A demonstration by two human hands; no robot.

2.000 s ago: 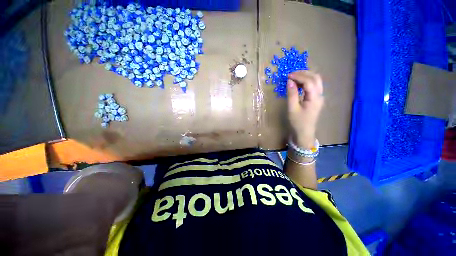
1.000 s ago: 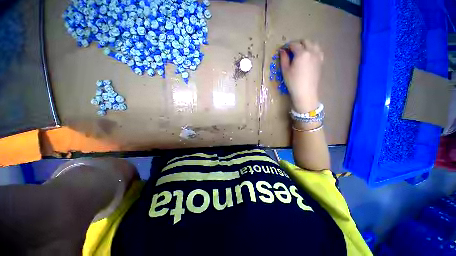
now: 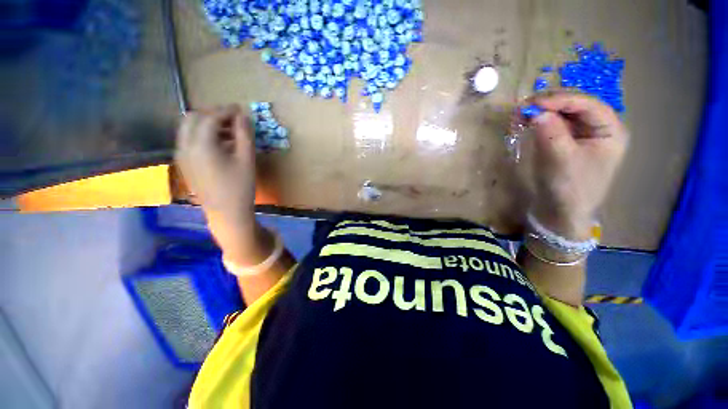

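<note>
My right hand (image 3: 576,152) holds a small blue plastic part (image 3: 530,112) between thumb and forefinger, just in front of the pile of small blue parts (image 3: 595,76). My left hand (image 3: 217,164) is blurred, over the left table edge beside the small group of pale-faced parts (image 3: 267,126), partly covering it; whether it holds anything cannot be told. A large pile of pale-faced blue parts (image 3: 335,40) lies at the top left. The white round dish (image 3: 485,79) sits on a dark stained spot between the piles.
The table is covered with brown cardboard (image 3: 447,48) with shiny tape. A whitish scrap (image 3: 369,191) lies near the front edge. An orange piece (image 3: 104,188) is at the left edge. A large blue tray (image 3: 694,216) stands at the right. A blue crate (image 3: 180,307) is below left.
The view has shifted, so the table sits further right. My left hand has come up from below the table edge to the small group. My right hand has moved nearer me from the blue pile with a part.
</note>
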